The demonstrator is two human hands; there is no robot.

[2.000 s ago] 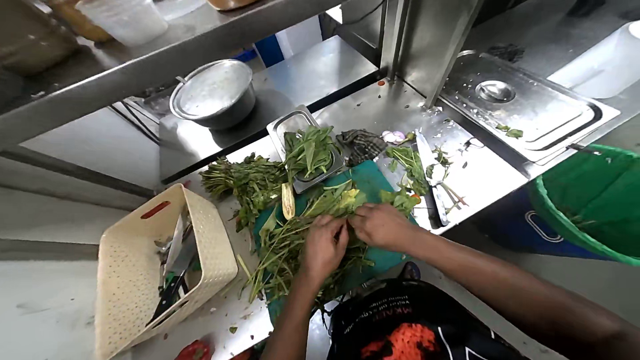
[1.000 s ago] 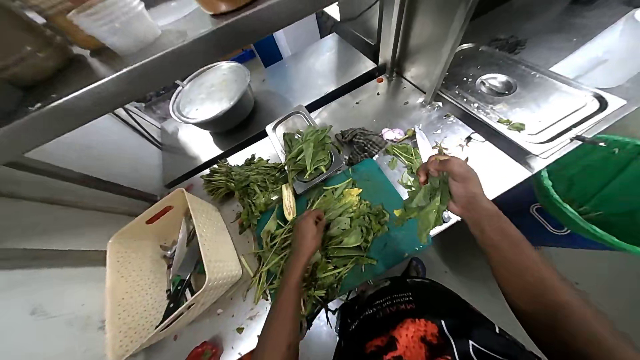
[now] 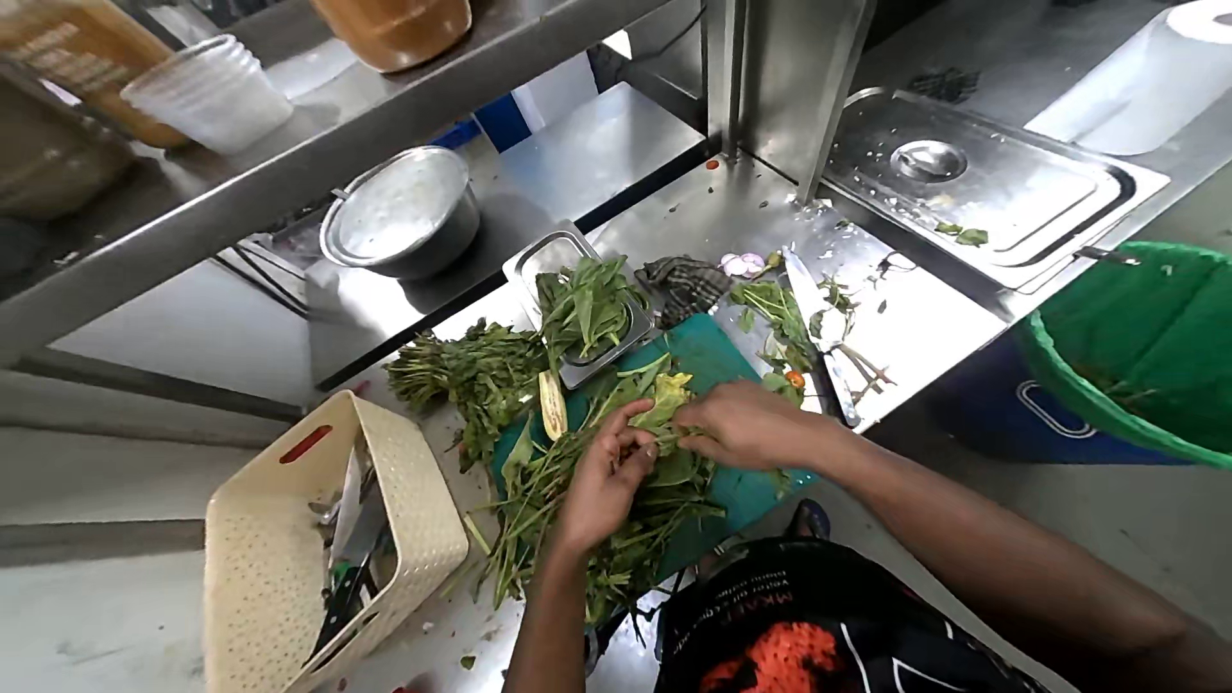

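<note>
My left hand (image 3: 606,476) pinches a stem of leafy greens above a loose heap of leafy greens (image 3: 539,505). Close on its right, my right hand (image 3: 736,423) has its fingers closed on leaves, one of them yellowish. The heap lies over a green cutting board (image 3: 717,351). Behind it, picked leaves (image 3: 587,303) fill part of a small steel pan (image 3: 549,252). A bunch of greens (image 3: 472,371) lies left of the board, and a pale, elongated cut vegetable (image 3: 552,404) rests at its left part. A knife (image 3: 813,308) lies right of the board beside sprigs and stems.
A cream plastic basket (image 3: 423,481) with knives and utensils stands at left. A lidded pot (image 3: 404,212) is behind. A checked cloth (image 3: 683,286) lies past the board. A steel lid (image 3: 1001,192) and a green-lined bin (image 3: 1136,356) are at right; a shelf (image 3: 192,202) runs overhead.
My right hand, which held leaves beside the knife a second ago, has come back left to the heap, near my left hand. My left hand has risen slightly off the heap and now pinches a stem.
</note>
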